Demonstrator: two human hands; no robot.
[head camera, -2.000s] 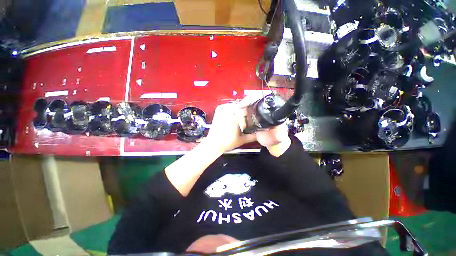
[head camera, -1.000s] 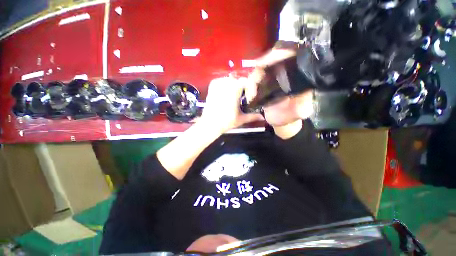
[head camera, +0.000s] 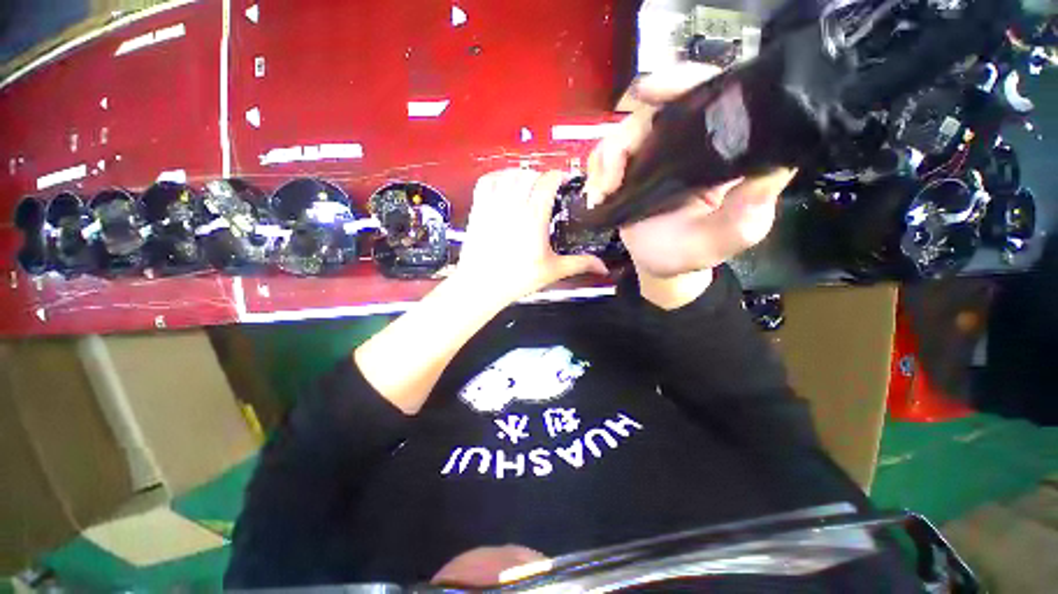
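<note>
My left hand holds a round black housing on the red mat, thumb and fingers around its left side. My right hand grips a thick black electric screwdriver with a grey oval label. The screwdriver is tilted, its narrow end down at the housing. The tip and any screw are hidden by my fingers. A row of several glossy black housings with silvery inner parts lies to the left; the nearest is close to my left hand.
A tangled heap of loose black housings lies on the grey surface at the right. A small white and grey box with metal parts stands behind the screwdriver. Open brown cartons stand below the bench edge on the green floor.
The screwdriver has swung from nearly end-on to slanting across the view, its rear towards the upper right. My left hand stays around the housing. The camera view has shifted.
</note>
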